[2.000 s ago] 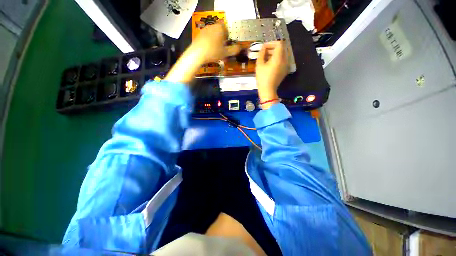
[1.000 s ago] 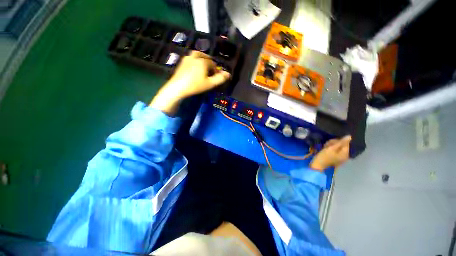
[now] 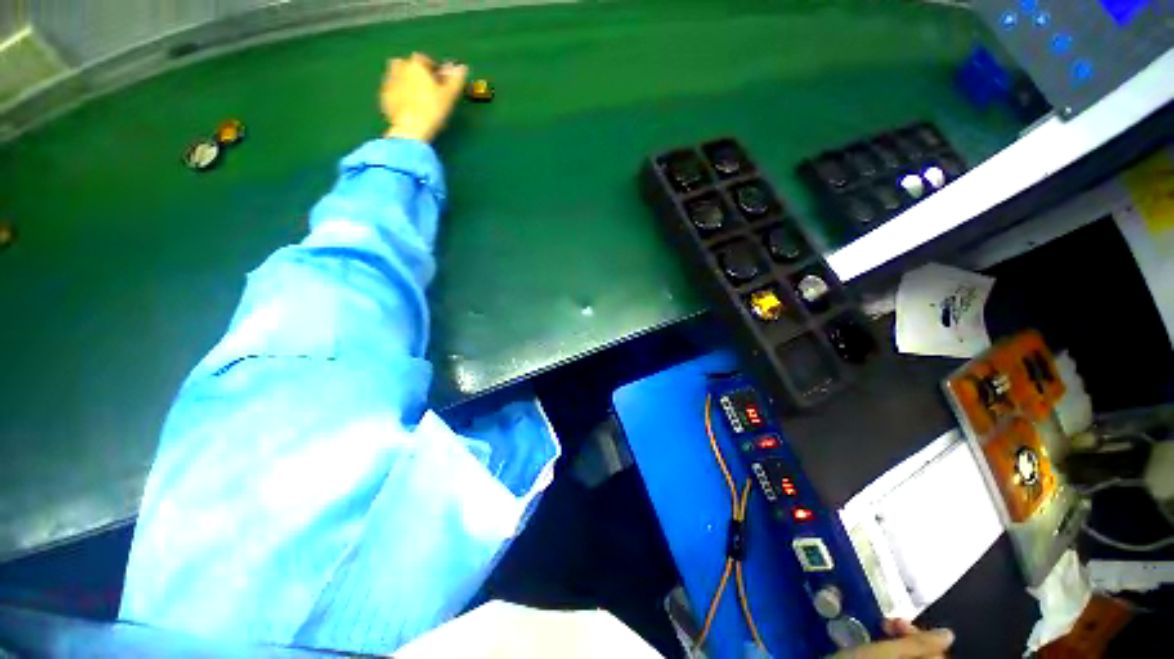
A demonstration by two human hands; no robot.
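Observation:
My left hand (image 3: 419,97) is over the green belt at the upper left, its fingertips closed around the dark edge of a round unit (image 3: 448,67), mostly hidden by the fingers. A small amber piece (image 3: 480,90) lies just right of it. My right hand (image 3: 914,641) is at the bottom edge, partly cut off, by the end of the machine's blue front, with nothing visible in it. The long black tray (image 3: 699,268) holds round units; one shows an amber patch (image 3: 766,305), and a near-end pocket looks empty.
Another round unit (image 3: 202,155) with an amber piece lies on the green belt (image 3: 554,193). A second black tray (image 3: 824,193) is beside the white post. The machine's blue front (image 3: 670,451) carries red displays and a cable. Orange fixtures (image 3: 1027,466) sit on a metal plate, right.
The view has turned left over the belt. My left hand has moved from the tray to the belt. My right hand stays near the machine's end. The fixture plate now appears beside the machine head.

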